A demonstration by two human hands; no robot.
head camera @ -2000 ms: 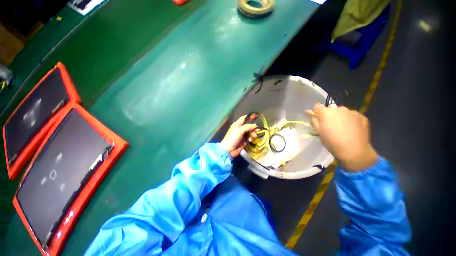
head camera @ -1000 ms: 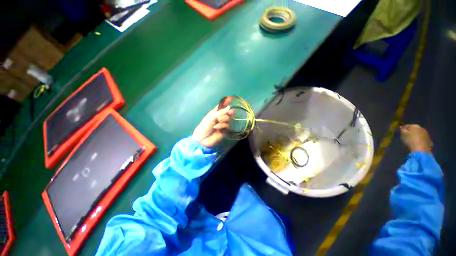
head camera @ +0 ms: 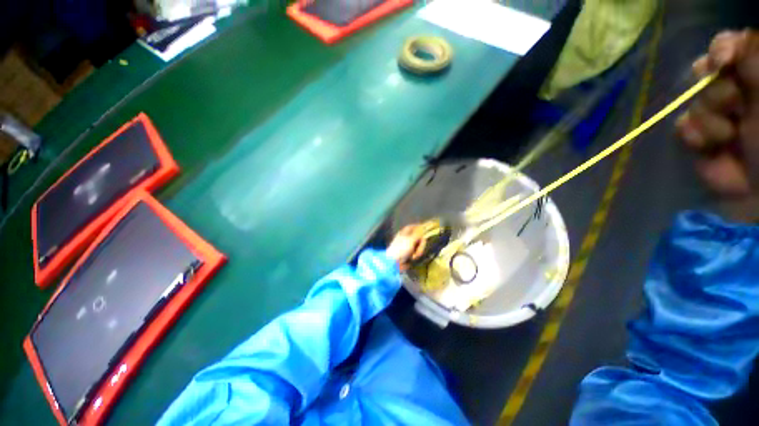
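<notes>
My left hand (head camera: 409,244) is closed on a tape coil (head camera: 434,241), a dark and yellow ring, over the left side of the whitish waste bucket (head camera: 541,258). My right hand (head camera: 726,112) is raised at the right edge, partly cut off. It pinches the end of a yellow release liner (head camera: 612,150), which runs taut down to the coil. A fainter, blurred yellow streak shows above the liner. Inside the bucket lie a thin dark ring (head camera: 463,267) and yellow tangles. Black scraps stick on its rim.
Two dark display panels (head camera: 100,304) lie on red-orange trays on the green bench (head camera: 275,179) at left; another tray (head camera: 333,33) is at the top. A thick olive-yellow tape roll (head camera: 425,55) and a white sheet (head camera: 487,25) lie farther back. A yellow floor line (head camera: 545,349) passes the bucket.
My left hand has lowered the coil from above the bench edge to the bucket. My right hand has risen at the far right, with the yellow liner now stretched long between the hands.
</notes>
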